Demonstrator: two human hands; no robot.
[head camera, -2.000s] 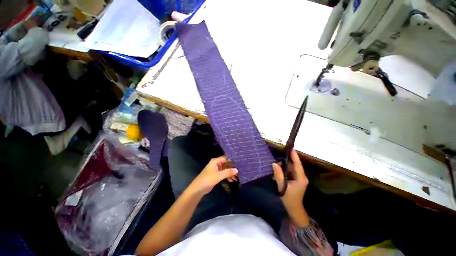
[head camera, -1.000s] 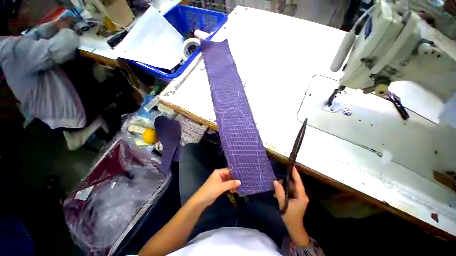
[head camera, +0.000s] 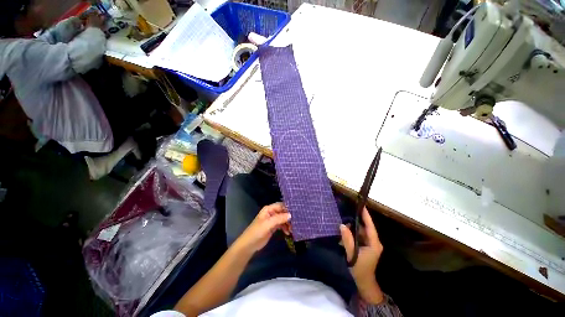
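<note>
A long purple quilted fabric strip (head camera: 296, 133) with pale stitch lines and a faint curved outline lies across the white table and hangs over its front edge towards my lap. My left hand (head camera: 270, 221) pinches the strip's near left edge between thumb and fingers. My right hand (head camera: 363, 243) holds dark scissors (head camera: 370, 176) by the handles, with the blades pointing up and away and looking closed. The right thumb is at the strip's near right corner. The blades are to the right of the strip, apart from it.
A cream-white sewing machine (head camera: 477, 62) stands at the right, with small dark snips (head camera: 503, 133) on it. A blue basket (head camera: 221, 86) with papers and a tape roll (head camera: 244, 56) is beyond the strip. A lined scrap bin (head camera: 155, 241), a dark rounded piece (head camera: 212, 166) and a seated person are at the left.
The view has shifted, so table, basket and machine sit lower and further right than two seconds ago. Both hands keep their holds; my left hand has moved slightly up the strip's edge.
</note>
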